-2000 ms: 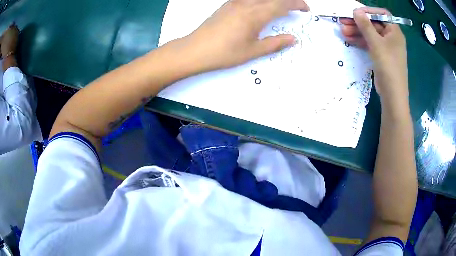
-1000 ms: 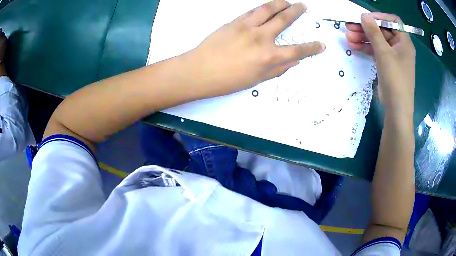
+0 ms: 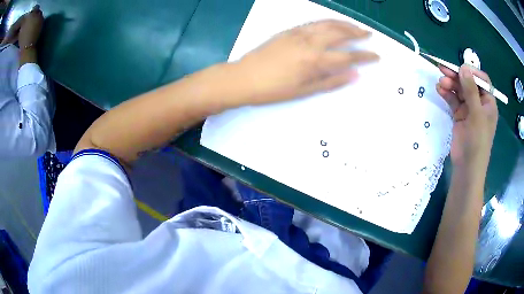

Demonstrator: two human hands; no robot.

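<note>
A white paper sheet (image 3: pixel 276 138) lies on the dark green table. Several small black rings (image 3: pixel 326 154) are scattered on it, with a touching pair (image 3: pixel 421 92) near its right side. Grey marks (image 3: pixel 402 184) show near the lower right edge. My left hand (image 3: pixel 313 60) is blurred over the paper, fingers apart, with nothing visible in it. My right hand (image 3: pixel 471 112) holds slim tweezers (image 3: pixel 485 86) pointing up and left. Their tip is near the paper's upper right edge, beside a white curved piece (image 3: pixel 412 41); whether they grip it I cannot tell.
Beyond the paper are discs with white or silver faces (image 3: pixel 438 10), more at the right edge. Shiny clear plastic (image 3: pixel 500 224) lies at the table's right side. Another person's hand and white sleeve (image 3: pixel 29 86) are at the far left.
The view has shifted, so the paper sits lower and further right. The tweezers have moved off the ring pair to the paper's upper right edge. A white curved piece now shows near their tip.
</note>
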